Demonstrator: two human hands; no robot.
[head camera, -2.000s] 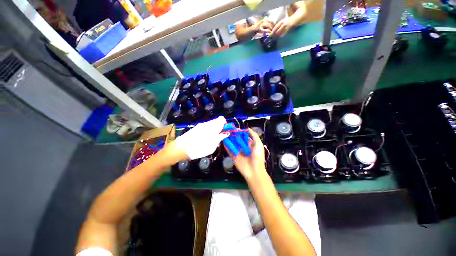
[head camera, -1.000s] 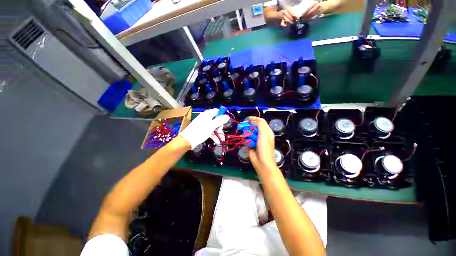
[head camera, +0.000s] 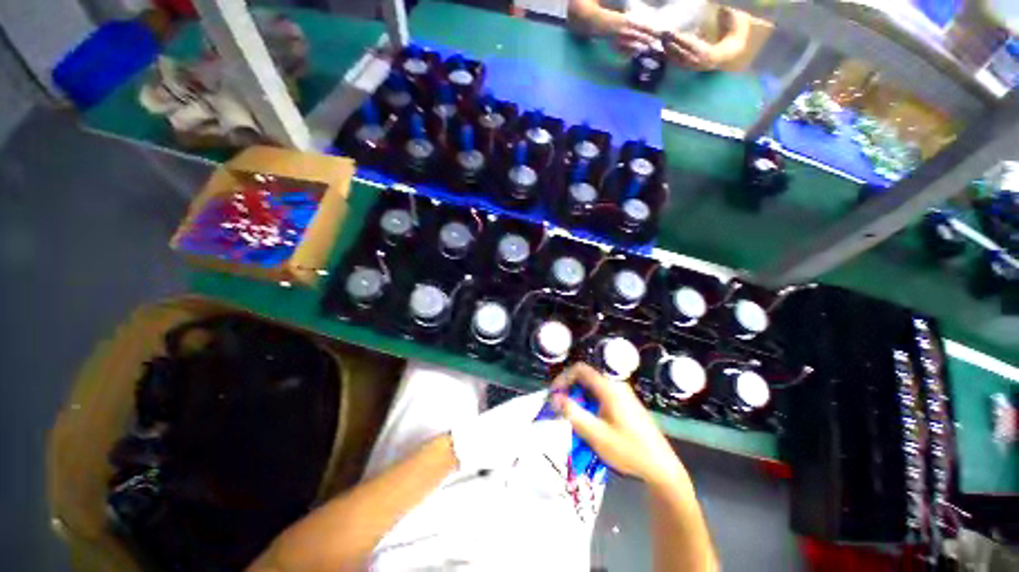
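My left hand, in a white glove, is low in front of my lap, its fingertips against the blue cells; whether it grips one is hidden. My bare right hand is closed round several blue cells, with red and white leads hanging below. Two rows of black housings with silver round drivers stand on the green bench just beyond my hands. A brown carton of blue cells with red and white leads stands at the bench's left end.
Black housings with upright blue cells stand on a blue mat. A large carton of black parts is at lower left. A long black tray is at right. Metal posts rise from the bench. Another person's hands work opposite.
My hands have moved down and towards me, off the housings to over my lap. The cells in my right hand now have their leads hanging down. The view has shifted.
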